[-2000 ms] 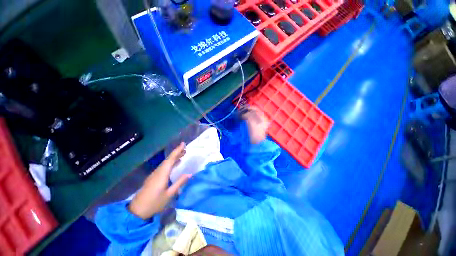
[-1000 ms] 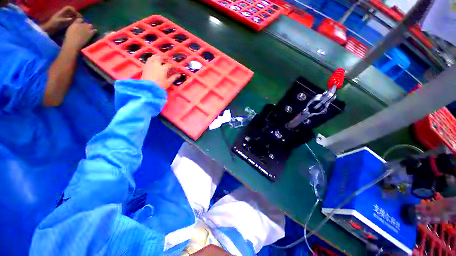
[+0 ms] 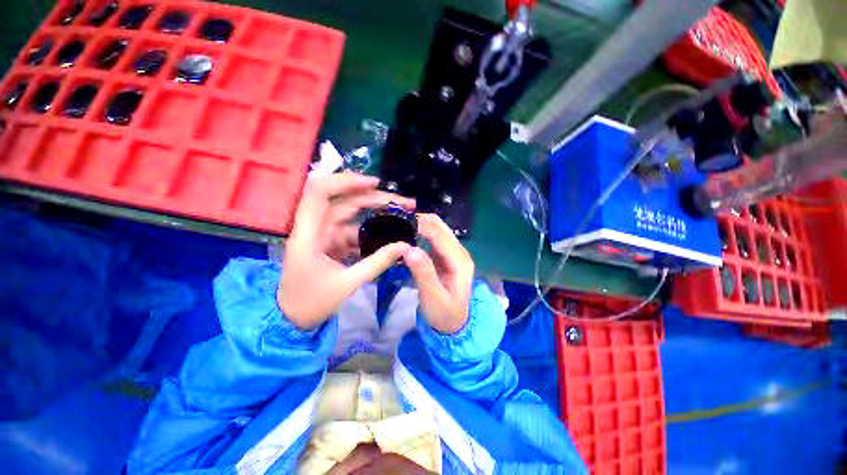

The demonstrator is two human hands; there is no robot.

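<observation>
A glossy black round housing (image 3: 385, 234) with a thin shiny rim is held up in front of my chest, between both hands. My left hand (image 3: 330, 246) grips it with thumb and fingers from the left. My right hand (image 3: 441, 271) touches its right edge with thumb and fingertips. The black press fixture (image 3: 436, 139) stands just beyond the hands, partly hidden by them. Its toggle clamp (image 3: 494, 74) has a silver linkage and a red grip cut off by the top edge. The red parts tray (image 3: 218, 167) lies at the left with black discs in some pockets.
A blue box (image 3: 618, 199) with white lettering stands right of the fixture, with a thin looping tube and a metal post (image 3: 608, 70) near it. A second red tray (image 3: 613, 390) is at the lower right. Stacked filled trays (image 3: 757, 269) lie beyond the box. Clear plastic scraps lie beside the fixture.
My left hand has left the left tray and now holds a black housing before my chest. My right hand has come into view at it. The view has turned, showing the second tray at the lower right.
</observation>
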